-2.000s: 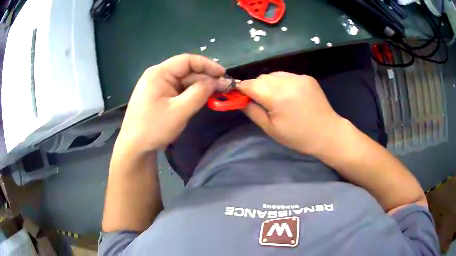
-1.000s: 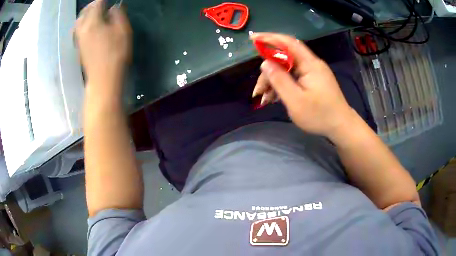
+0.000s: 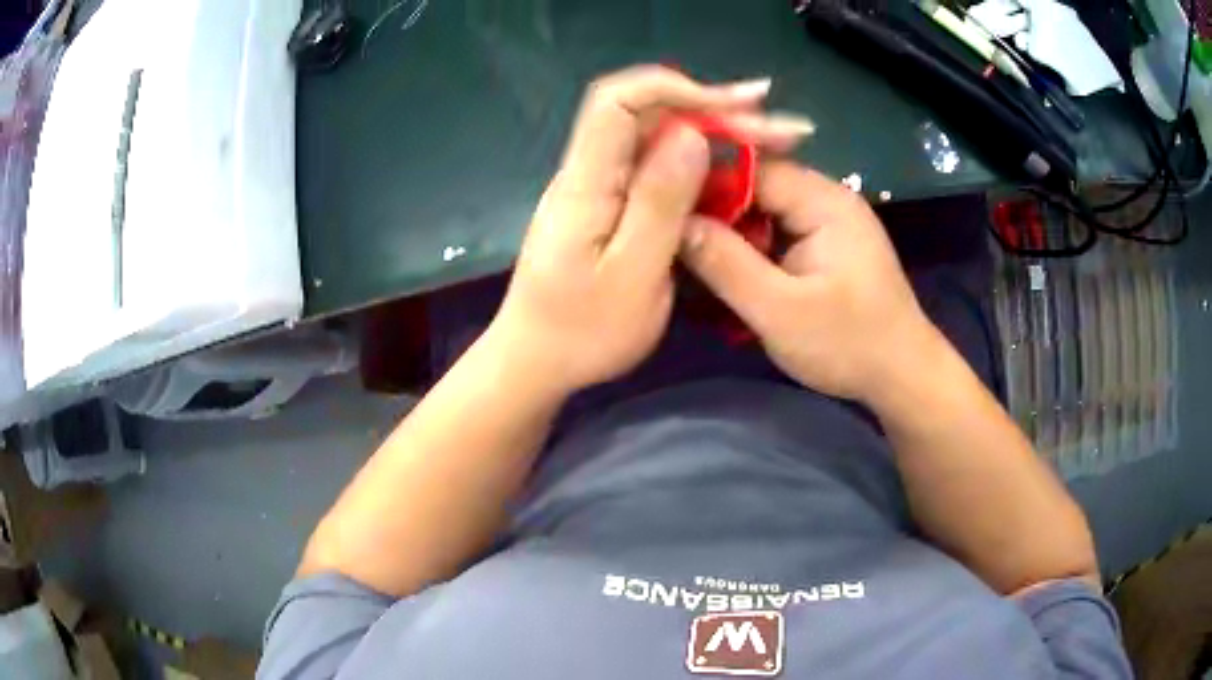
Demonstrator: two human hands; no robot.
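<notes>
A red thermometer housing [image 3: 730, 182] with an open window is held upright between my two hands over the bench's front edge. My left hand [image 3: 605, 233] is closed on it, thumb on the near side and fingers behind. My right hand [image 3: 813, 272] holds another red part [image 3: 755, 231] just below and right, touching or close to the housing. The fingers hide most of both parts, and the left fingertips are blurred.
A white foam slab [image 3: 200, 173] stands left. Small white pieces [image 3: 455, 253] lie near the bench edge. A black cylindrical tool [image 3: 930, 80] and cables lie right, above a clear ribbed tray [image 3: 1097, 352]. A dark part heap [image 3: 319, 33] is at far left.
My left hand has come back from the far left to meet my right hand and now holds a red housing. The red frame that lay on the bench no longer shows there.
</notes>
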